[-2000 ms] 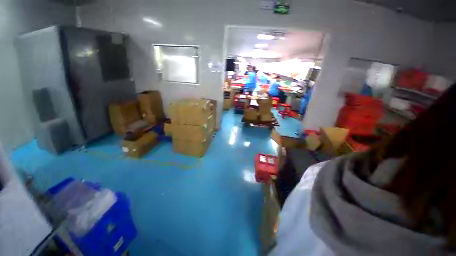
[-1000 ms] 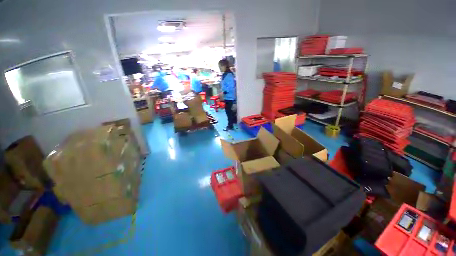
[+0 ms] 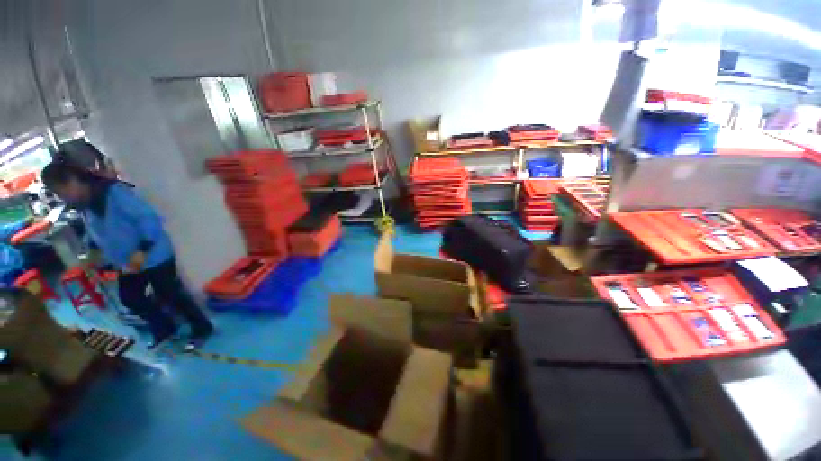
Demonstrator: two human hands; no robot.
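Observation:
Neither of my hands is in the picture. Nearest in front of me stand an open, seemingly empty cardboard box (image 3: 423,396) and, to its right, a large black case or covered box (image 3: 594,387). An orange-red phone tray (image 3: 662,347) with phones or phone parts in its pockets lies right of the black case. Another such tray (image 3: 644,230) lies behind it with small parts in it. A white sheet (image 3: 774,405) lies at the lower right.
A person in a blue jacket (image 3: 130,230) stands at the left by the doorway. Stacks of orange-red trays (image 3: 261,203) stand by the wall, with shelving (image 3: 383,180) behind. A second open box (image 3: 432,293) and a black bag (image 3: 486,252) are beyond the near box. Yellow tape (image 3: 243,361) marks the blue floor.
The view has swung right and come nearer to the boxes. The brown box stack and wall window have left the picture. The person in blue now appears larger, at the left.

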